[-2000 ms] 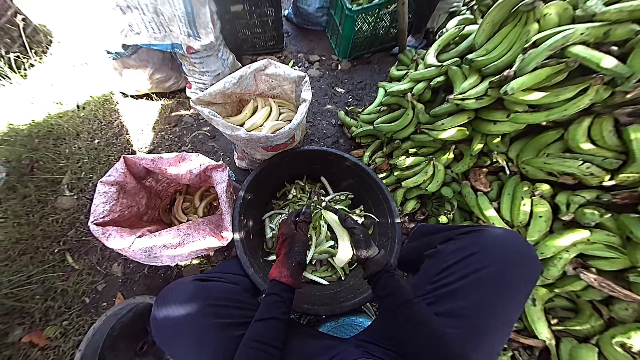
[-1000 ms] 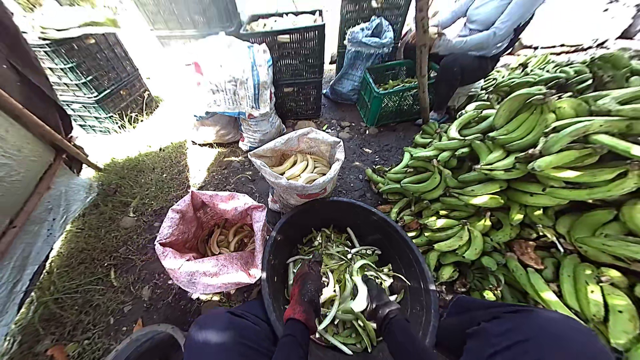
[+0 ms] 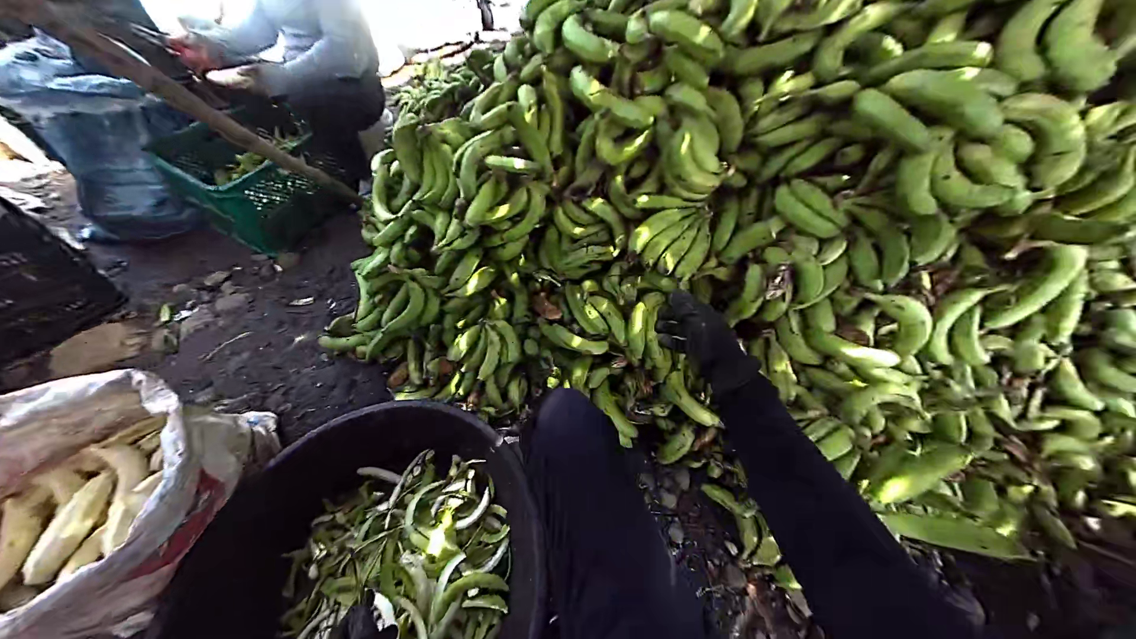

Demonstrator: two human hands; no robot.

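My right hand, in a dark glove, reaches onto the near part of a large heap of green plantains; its fingers are at a bunch, and whether they grip one is unclear. Low in the frame, my left hand, also gloved, shows only in part over the black tub, at the green peels inside; what it holds cannot be told. A white woven sack of peeled plantains stands left of the tub.
A green plastic crate with some green pieces and a blue sack stand at the upper left, behind a slanting wooden pole. Another person sits beside the crate. My dark-clothed knee lies between tub and heap.
The view has swung right toward the heap. My right hand has left the tub and now reaches out to the green plantains. My left hand remains low over the tub.
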